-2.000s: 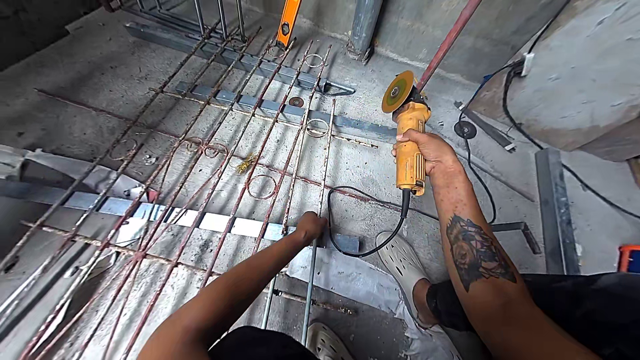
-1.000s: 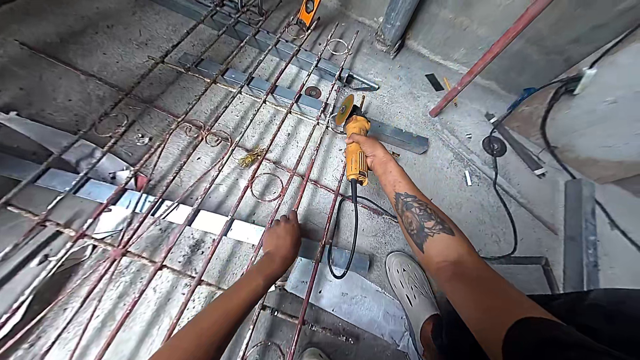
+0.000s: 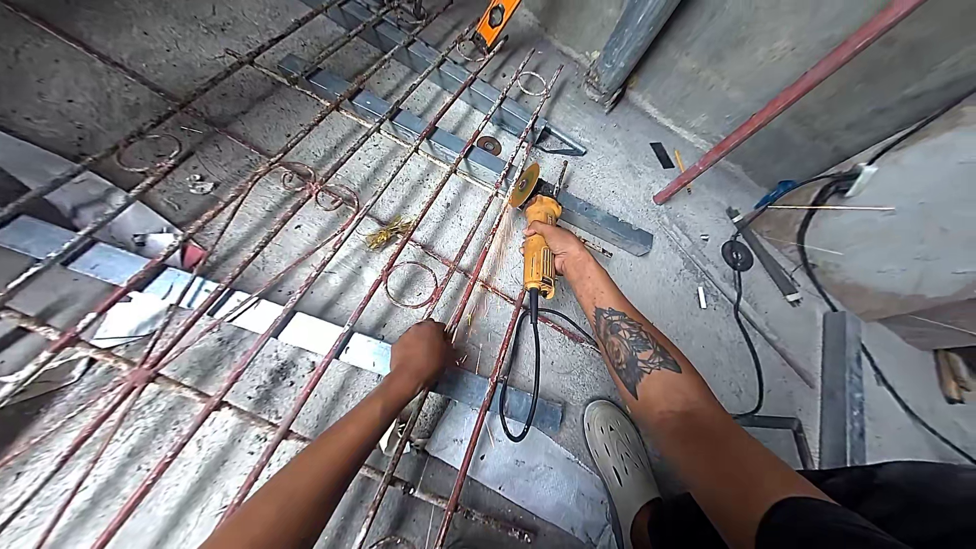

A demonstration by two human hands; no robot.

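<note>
My right hand is wrapped around the body of a yellow angle grinder. The grinder's cutting disc meets the bars of a rusty metal grille, and sparks fly down from it. My left hand is closed around one of the grille's long bars, lower down and left of the grinder. The fingers are partly hidden. A black power cord loops below the grinder.
Grey steel tubes and a flat metal strip lie under the grille. A loose disc, an orange level, a red pole, cables and my clog are around.
The grinder has come to the grille bars, and sparks now show. Two seconds ago it was held up to the right of the grille. My left hand is shut on a bar.
</note>
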